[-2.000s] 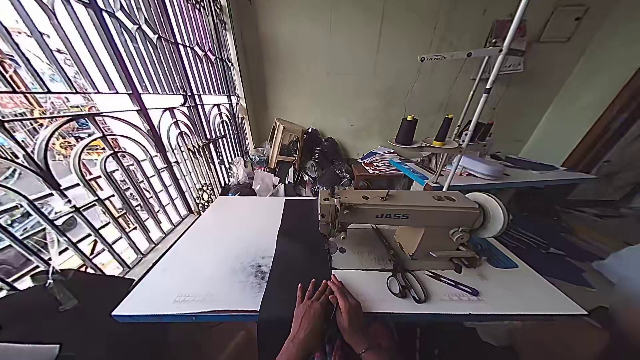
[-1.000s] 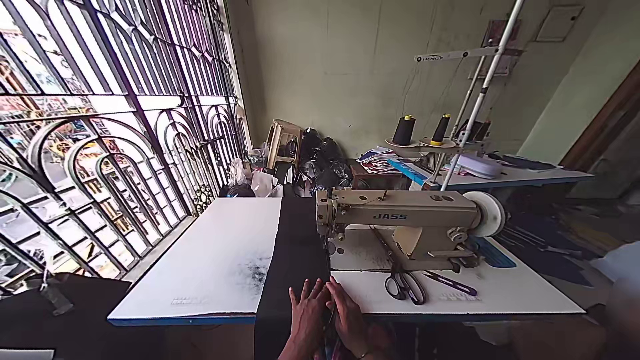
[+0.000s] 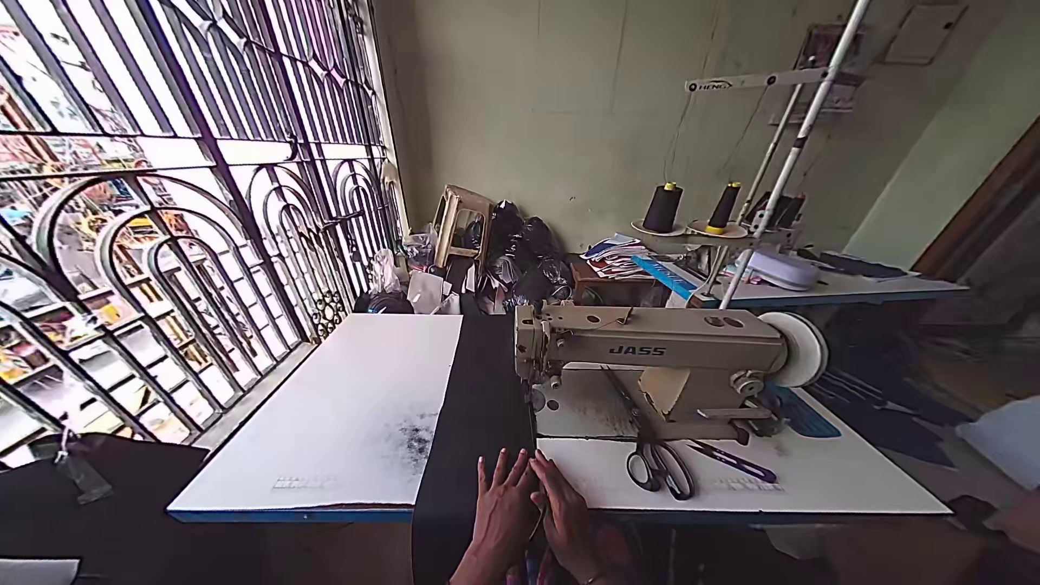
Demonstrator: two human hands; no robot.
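A long strip of black fabric [image 3: 479, 390] runs front to back across the white table, under the needle side of a beige Jass sewing machine [image 3: 658, 345]. My left hand [image 3: 504, 508] lies flat on the fabric near the front edge, fingers spread. Beside it my right hand [image 3: 562, 512] rests at the fabric's right edge, its fingertips close to the left hand's; whether it pinches the edge cannot be told. Both hands are in front of the needle area. Right of them lie black-handled scissors [image 3: 662, 467] and a dark thread snipper or cutter [image 3: 735, 461].
A metal window grille [image 3: 219, 236] stands at the left. Behind the table are a plastic stool [image 3: 463, 223] and black bags [image 3: 528, 244]. Black thread cones [image 3: 663, 208] stand at the back right, near a second table [image 3: 877, 288]. Dark cloth [image 3: 122, 479] lies at the lower left.
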